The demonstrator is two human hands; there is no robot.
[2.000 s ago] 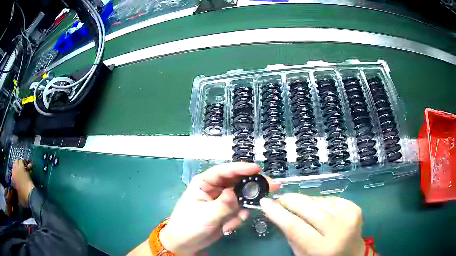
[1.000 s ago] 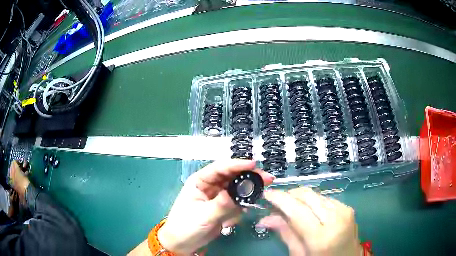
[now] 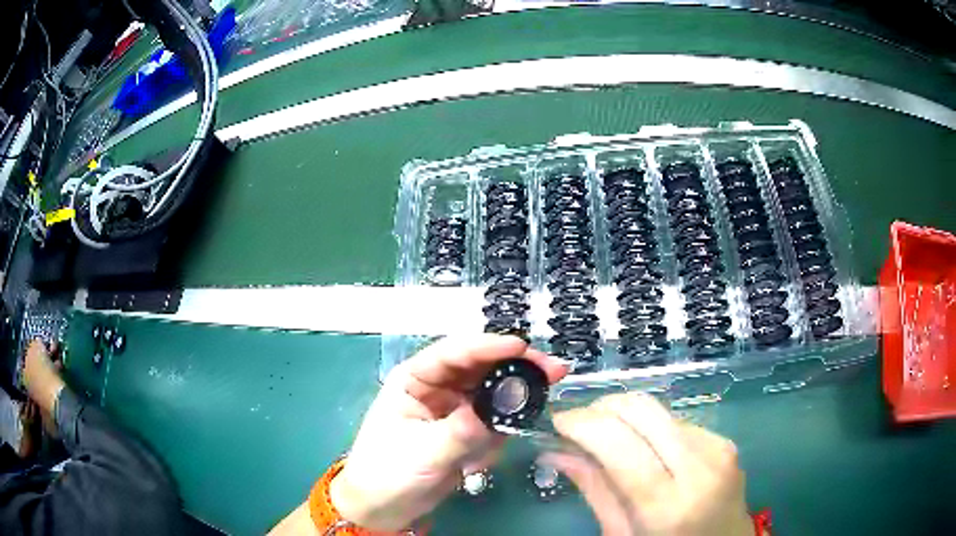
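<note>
My left hand (image 3: 425,434) holds a round black module (image 3: 511,395) by its rim, its pale round centre and small white dots facing me. My right hand (image 3: 650,455) is at the module's lower right, fingers bent and partly blurred; a thin pale streak shows between its fingertips and the rim, too blurred to name. Two loose modules lie on the green mat below, one (image 3: 475,483) by my left hand and one (image 3: 546,476) beside my right fingers. A clear tray (image 3: 414,199) holds ridged black columns of stacked modules (image 3: 569,241); the leftmost column is short.
A red parts bin (image 3: 922,356) stands right of the tray. A black box (image 3: 100,257) with looped cables is at left, a blue bin (image 3: 173,63) behind it. Another person's hand (image 3: 42,372) and dark sleeve are at far left, near several small dark parts (image 3: 108,340).
My left hand and the module have shifted slightly left. My right fingers have moved from pinched at the module's lower rim to a looser, blurred pose. The other person's hand has moved slightly.
</note>
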